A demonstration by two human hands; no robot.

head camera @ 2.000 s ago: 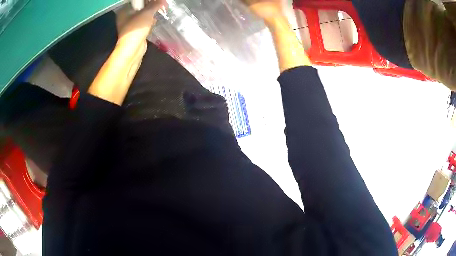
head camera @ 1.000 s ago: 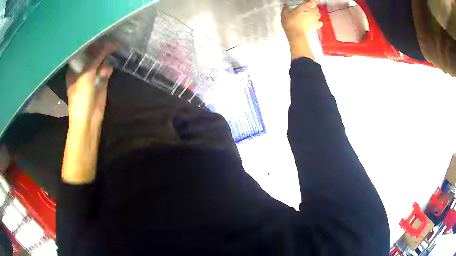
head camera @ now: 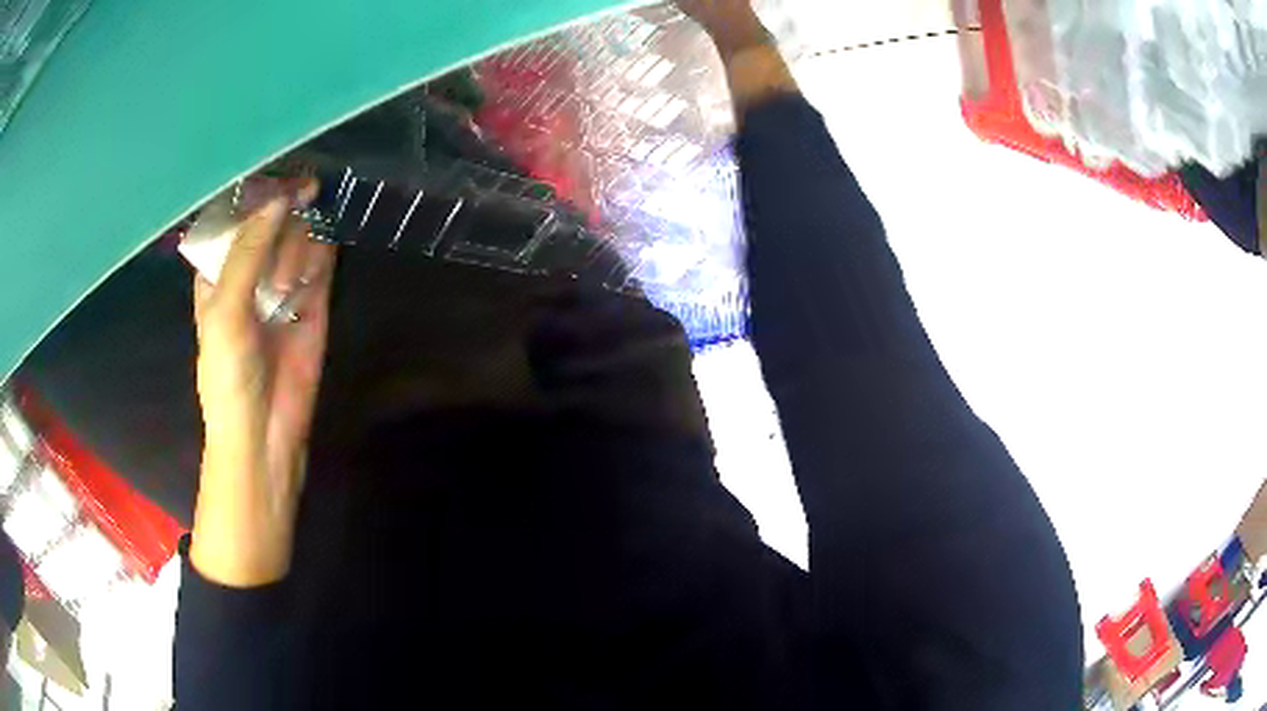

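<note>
My left hand (head camera: 264, 271) is at the bench edge on the left. Its fingers are closed on one end of a clear slotted blister tray (head camera: 459, 229). A small white piece (head camera: 209, 243) shows at the same hand; its exact shape is unclear. The tray spans my dark-clothed lap, tilted, and its slots look empty in the visible part. My right hand (head camera: 720, 17) is at the top edge near the tray's far side, dark, blurred and partly cut off. Its fingertips and any hold on the tray are hidden.
The green bench top (head camera: 348, 70) curves across the upper left. A blue basket (head camera: 716, 327) lies on the floor beyond my lap. A red stool (head camera: 1014, 125) stands upper right, with clear crumpled plastic (head camera: 1153, 84) above it. More red stools (head camera: 1139, 632) show lower right.
The view has shifted. My right hand has moved from the red stool towards the tray's far side. My left hand stays at the bench edge, and more of the tray shows. Clear plastic has appeared upper right.
</note>
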